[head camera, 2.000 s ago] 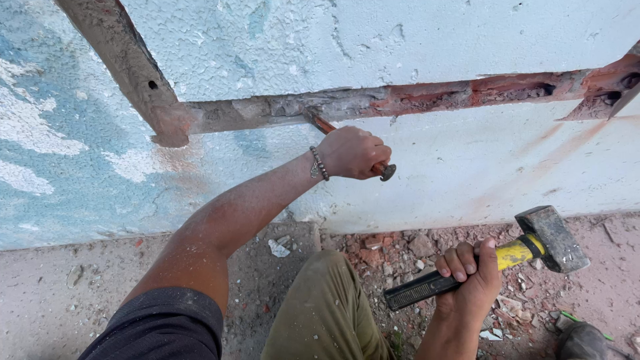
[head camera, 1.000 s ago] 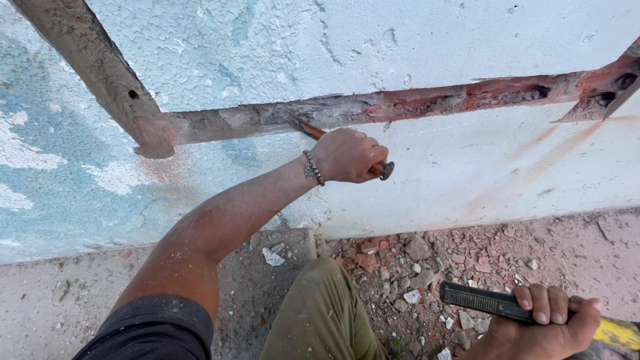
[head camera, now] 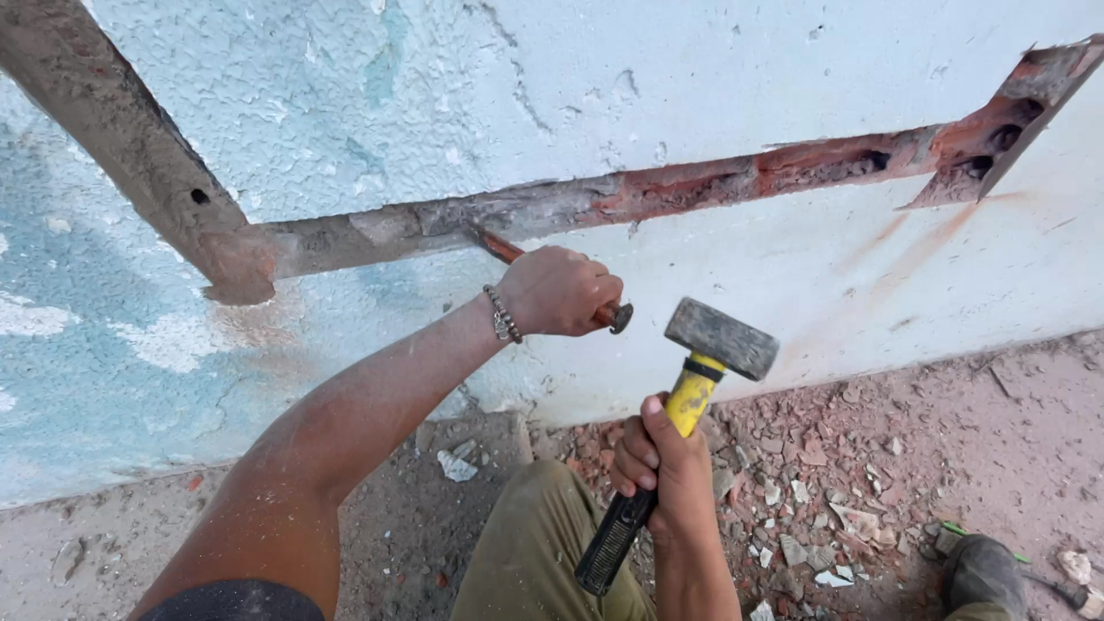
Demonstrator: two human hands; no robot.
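Observation:
My left hand [head camera: 561, 291] is closed around a rusty cold chisel [head camera: 498, 247], whose tip rests in a rough channel [head camera: 371, 235] cut into the painted wall [head camera: 552, 95]. The chisel's struck end sticks out past the little-finger side of the fist. In my right hand [head camera: 668, 461] is a club hammer [head camera: 723, 338] with a yellow and black handle, its steel head raised a little to the right of the chisel's end and apart from it. Red brick shows in the channel's right part; its left part is grey.
A wider slanting channel [head camera: 129, 147] meets the cut at the left. At the right end is a recess [head camera: 992, 142] with holes and a dark edge. Broken brick and plaster [head camera: 819, 509] litter the ground by my knee [head camera: 535, 552] and a dusty shoe [head camera: 985, 573].
My right hand has brought the hammer up and left from the lower right, where its head was out of view a second ago. My left hand still holds the chisel in the channel.

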